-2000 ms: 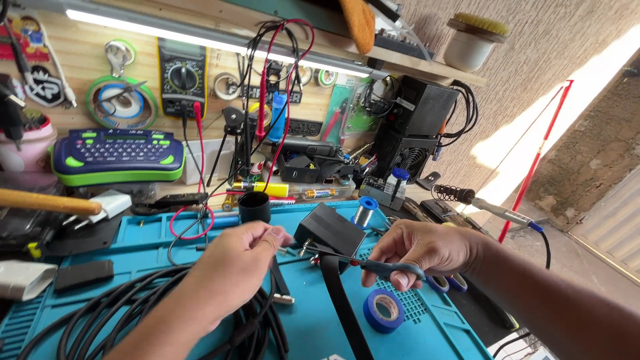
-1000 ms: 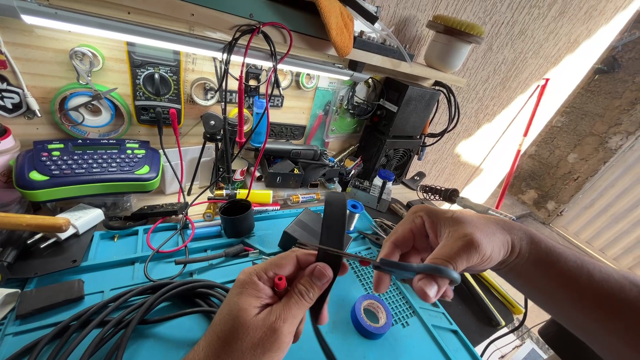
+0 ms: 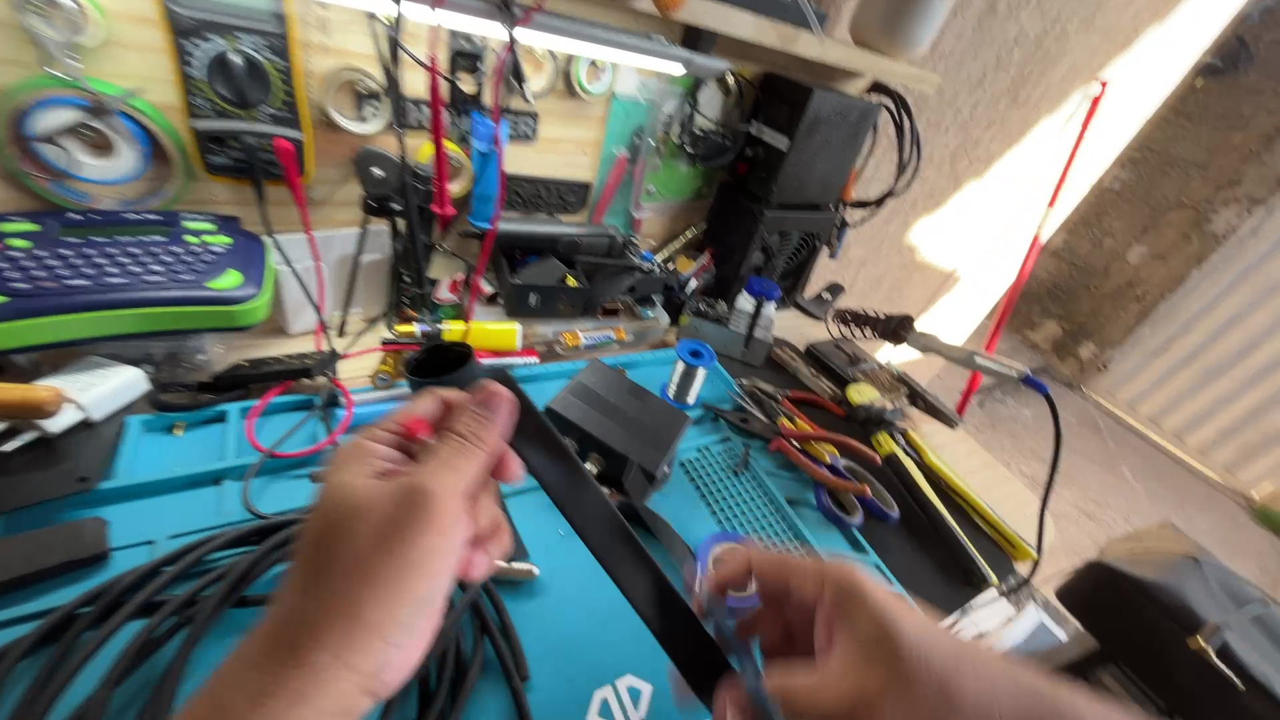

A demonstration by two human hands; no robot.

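My left hand [image 3: 400, 520] pinches the upper end of a flat black strip [image 3: 610, 540], with a small red piece [image 3: 415, 428] between its fingers. The strip slants down to my right hand [image 3: 830, 630], which is blurred and holds the blue-handled scissors [image 3: 735, 640] by the strip's lower end. Whether the right fingers also hold the strip cannot be told. Behind the strip stands a black box [image 3: 620, 420] on the blue work mat [image 3: 570, 610]. The roll of blue tape [image 3: 728, 560] is partly hidden behind my right hand.
Coiled black cable [image 3: 150, 610] covers the mat's left part. A solder spool [image 3: 688, 372], pliers [image 3: 820, 440] and a soldering iron [image 3: 960, 350] are at the right. A label maker [image 3: 130, 270] stands at the back left, below a multimeter [image 3: 240, 90]. A black cup [image 3: 440, 362] is behind my left hand.
The scissors were across the strip one second ago; now my right hand is lower, near the strip's lower end. The strip now stretches diagonally between my hands. The view has moved closer.
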